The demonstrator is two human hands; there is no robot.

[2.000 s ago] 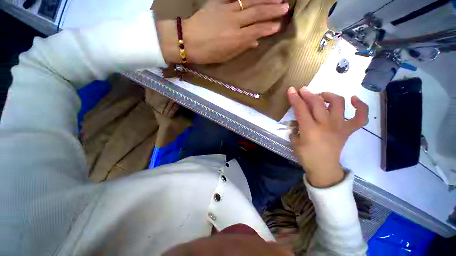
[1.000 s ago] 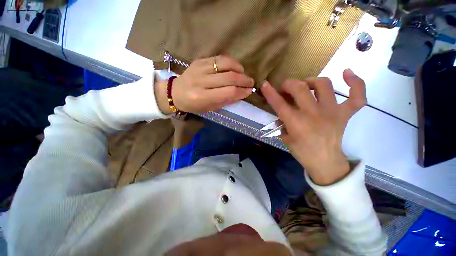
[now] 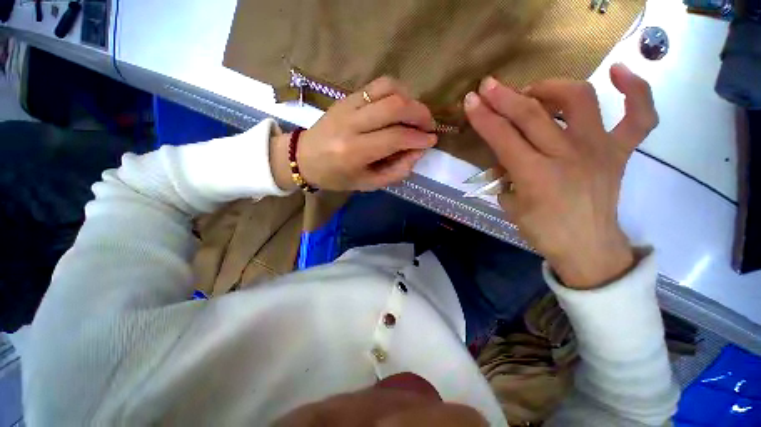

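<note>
The tan-brown ribbed garment panel lies on the white table in front of me. A metal zipper runs along its near edge, with the slider and pull at the left end. My left hand pinches the zipper edge between thumb and fingers. My right hand is over the panel's right part, thumb and index finger near the zipper's right end, other fingers spread. Silver thread snips stick out from under the right palm, held there; their handles are hidden.
A grey measuring strip edges the white table. A round metal disc lies on the bed at upper right. A black phone is cut off at the right edge. Brown garments and blue plastic lie below the table.
My left hand has come down from the panel to the zipper edge and pinches it. My right hand has lifted off slightly, snips still in the palm. The view has shifted left.
</note>
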